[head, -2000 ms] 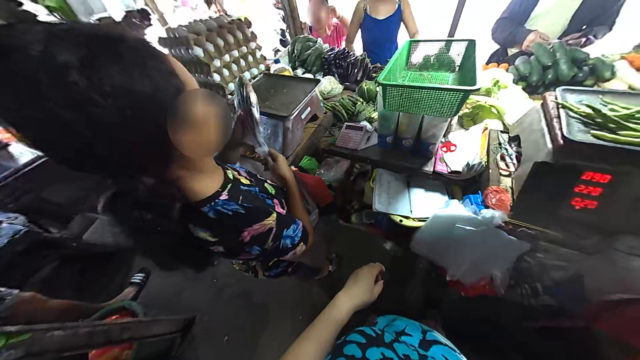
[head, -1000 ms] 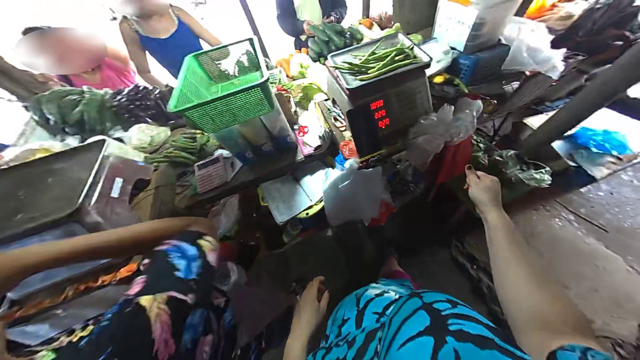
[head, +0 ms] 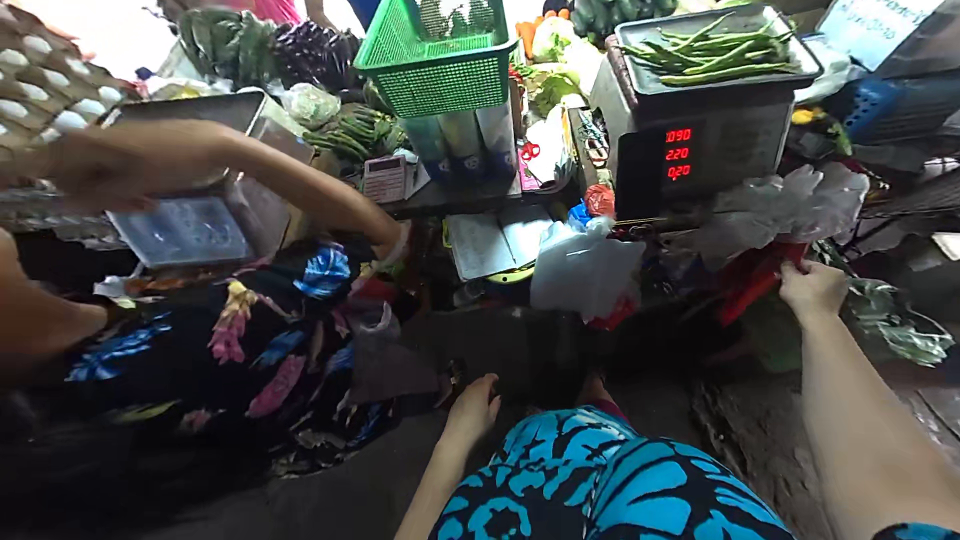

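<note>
My right hand [head: 814, 289] pinches the edge of a red plastic bag [head: 761, 281] that hangs with clear plastic bags [head: 799, 202] below the weighing scale. Green beans [head: 712, 52] lie in the metal pan of the digital scale [head: 705, 150], whose red digits are lit. My left hand [head: 476, 405] hangs low at my left side with curled fingers, and nothing shows in it. Above it, a white plastic bag [head: 589, 266] hangs at the stall's front, beside an open notebook [head: 499, 240].
At the left, a person in a floral top [head: 277, 330] stretches an arm toward egg trays [head: 45, 82]. A green plastic basket [head: 442, 75] stands on the stall near a pink calculator [head: 386, 178], bundled beans [head: 356, 131] and red scissors [head: 529, 152]. Leafy greens [head: 892, 315] lie right of my right hand.
My right hand, out near the bags one second ago, now grips the red bag. The person at the left now has an arm over the egg trays. The view has swung back left.
</note>
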